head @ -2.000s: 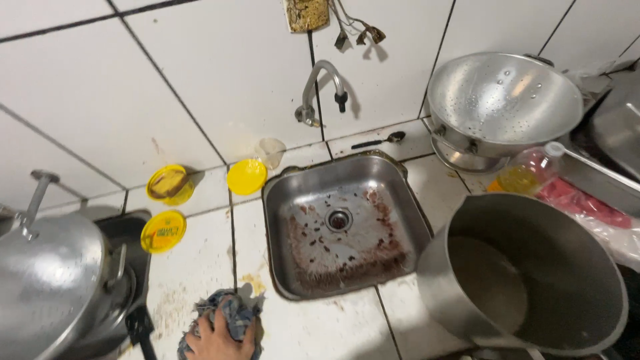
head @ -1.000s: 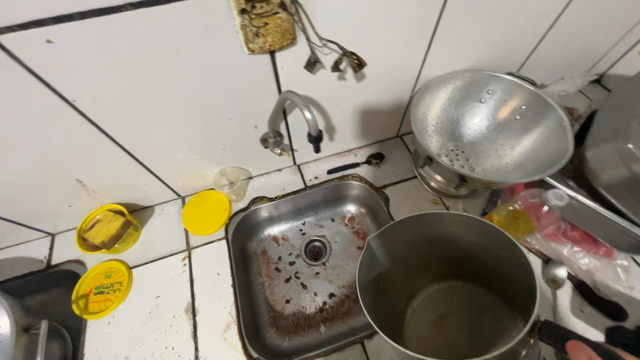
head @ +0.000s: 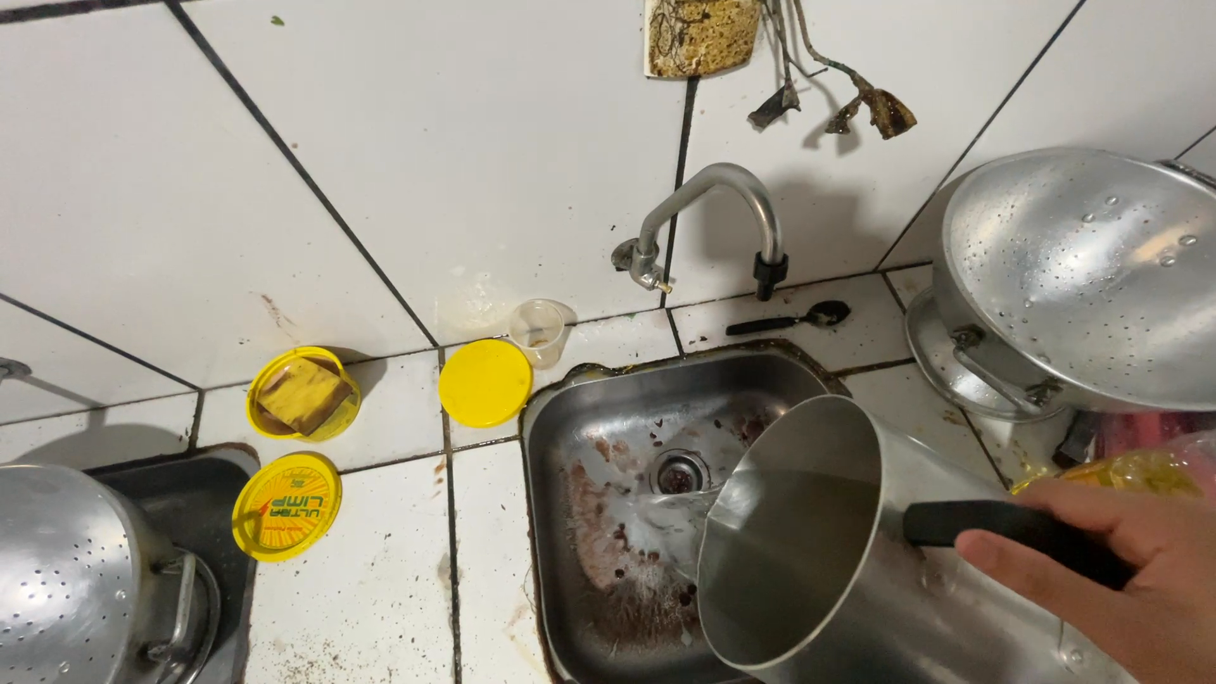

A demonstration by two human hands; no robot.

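Note:
My right hand (head: 1121,570) grips the black handle (head: 1007,537) of a deep aluminium pot (head: 912,579), which is tilted with its mouth over the right side of the sink. Clear water runs from the pot's rim into the stainless steel sink (head: 608,399), toward the drain (head: 680,475). Dark red-brown bits and stains lie on the sink's bottom. Above it, the curved metal faucet (head: 712,180) shows no flow. My left hand is out of view.
At the right stands a large aluminium colander (head: 1073,275); another perforated pot (head: 66,579) is at the left. A black spoon (head: 788,320), a yellow lid (head: 485,383), a clear cup (head: 539,331), a yellow tub with a sponge (head: 304,394) and a printed lid (head: 288,506) lie around the sink.
The pot stood upright beside the sink; now it is tipped over the sink, with water running out. My hand on the blue-grey cloth, seen two seconds ago, is gone from view.

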